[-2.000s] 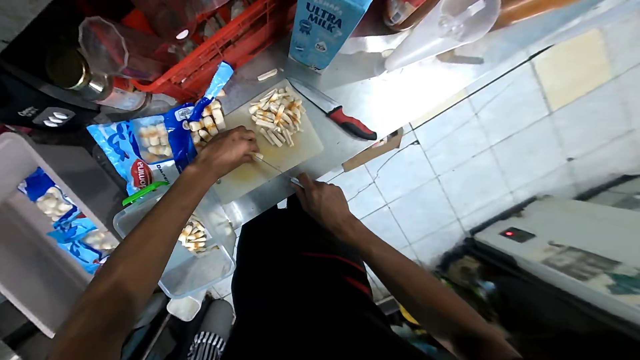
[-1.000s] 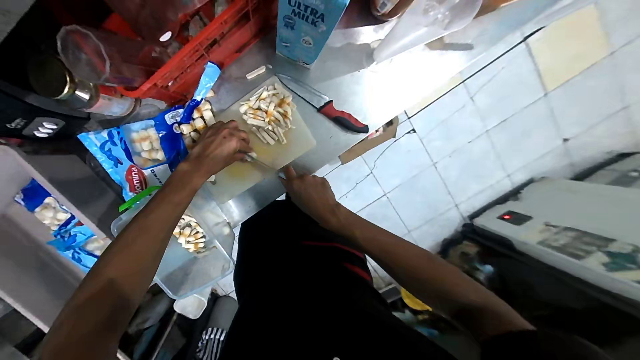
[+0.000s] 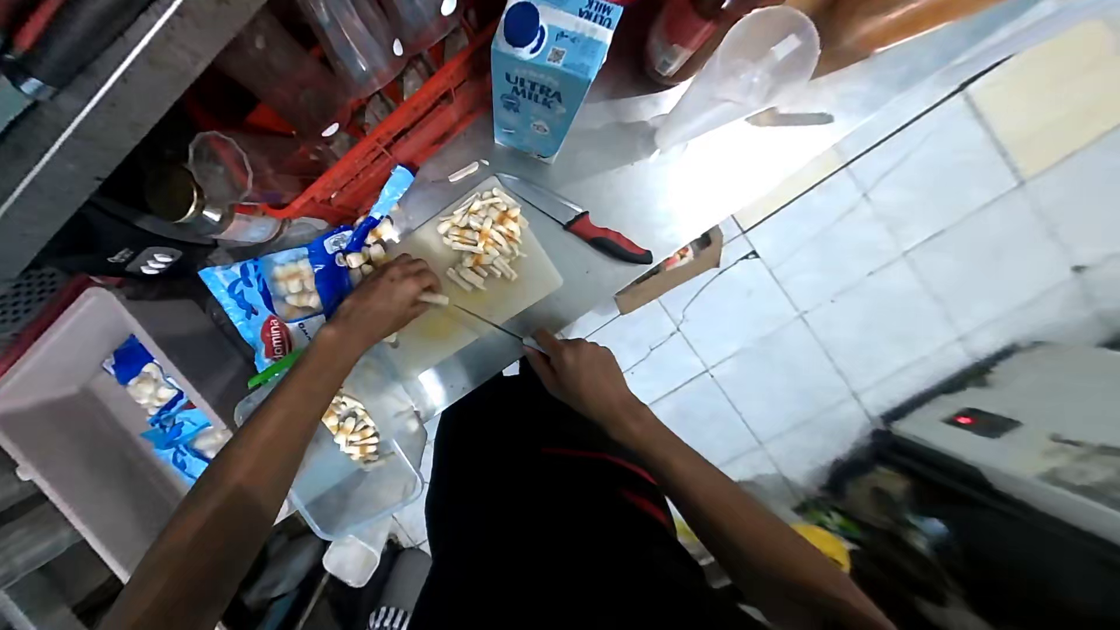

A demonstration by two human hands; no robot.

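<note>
My right hand grips the handle of a narrow-bladed knife, its blade pointing over the cutting board. At the blade's tip my left hand holds a pale, stick-like food piece in its fingertips. A pile of cut pieces with browned parts lies on the board's far half. Left of the board, beside my left hand, is an open blue bag of similar pieces. A clear plastic container with more pieces stands below my left forearm.
A red-and-black-handled knife lies right of the board. Behind stand a milk carton, a red crate and a clear plastic jug. A grey bin with blue bags is at left. The steel counter's edge runs diagonally above floor tiles.
The knife blade, hidden one second ago, shows now between my hands. Both hands stay over the same part of the board, and the pile looks much the same.
</note>
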